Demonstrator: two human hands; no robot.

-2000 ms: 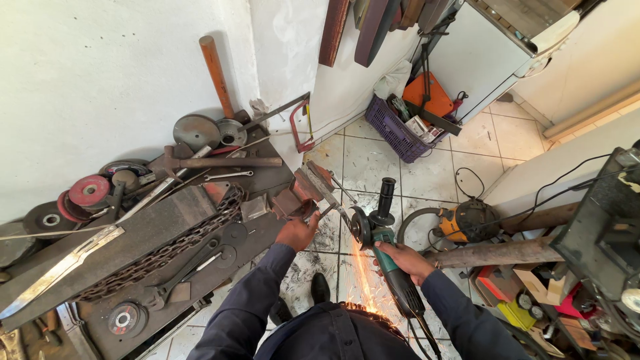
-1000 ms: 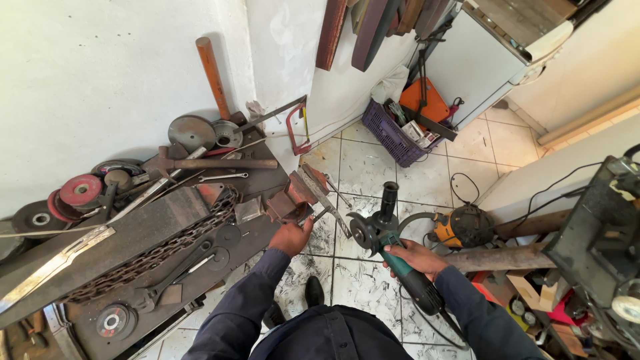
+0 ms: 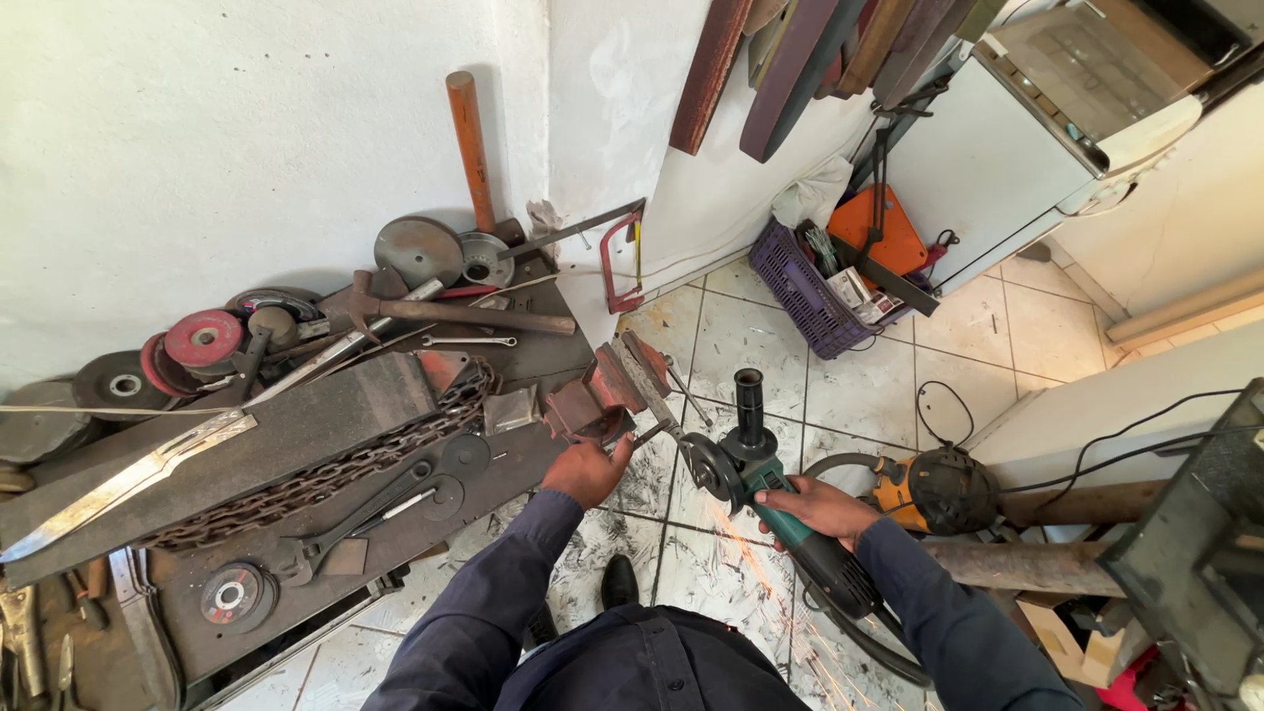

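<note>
My right hand (image 3: 818, 506) grips the body of a green and black angle grinder (image 3: 780, 484), whose black side handle points away from me. The grinder's disc is at a flat metal piece (image 3: 679, 431) clamped in a red bench vise (image 3: 632, 380), and orange sparks (image 3: 755, 563) fly down toward me. My left hand (image 3: 585, 472) is at the near side of the vise, its fingers at a thin metal bar (image 3: 647, 435) that looks like the vise handle; whether they close round it I cannot tell.
On the bench (image 3: 395, 538) at left lie a chain (image 3: 326, 494), a claw hammer (image 3: 464, 316), an adjustable wrench (image 3: 351, 523), grinding discs and a blade-shaped metal piece (image 3: 148, 484). A purple crate (image 3: 810, 301) stands on the tiled floor. An orange and black machine (image 3: 938, 489) and a hose are at right.
One second ago the grinder was slightly apart from the metal piece with no sparks; now it is at the piece and sparks fly, as they did two seconds ago.
</note>
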